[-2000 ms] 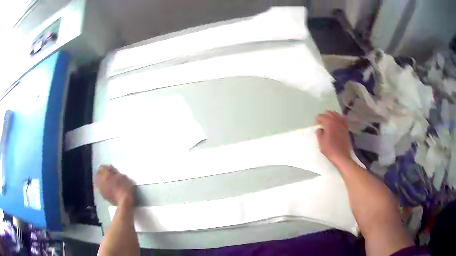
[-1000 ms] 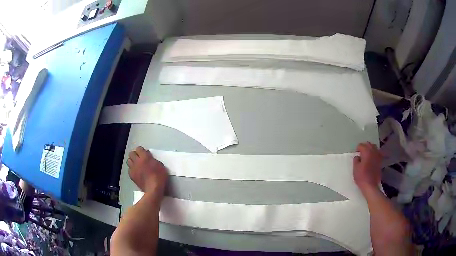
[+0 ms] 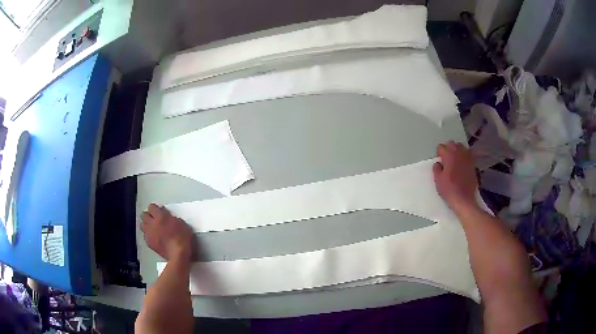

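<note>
A white cut fabric panel [image 3: 314,196] lies across the pale grey-green table, nearly flat. My left hand [image 3: 166,231] is at its narrow left end, fingers curled on the cloth. My right hand [image 3: 455,176] is at its wide right end, fingers bent over the upper corner. Nearer my body lies a stack of similar panels [image 3: 294,269], its wide end overlapping or meeting the held panel's; which cannot be told. Another white piece [image 3: 202,153] lies beyond my left hand, its narrow end over the dark machine infeed [image 3: 121,196]. Whether interlining lies on the panels cannot be told.
Long white pieces [image 3: 294,42] lie in two rows along the table's far side. The blue machine cover [image 3: 49,176] stands at the left, with a control box [image 3: 78,42] behind. Crumpled scraps [image 3: 539,124] are heaped at the right of the table [image 3: 294,137].
The camera view has shifted and tilted. The piece at the infeed has moved left, further into the machine. Both my hands remain at the two ends of the panel.
</note>
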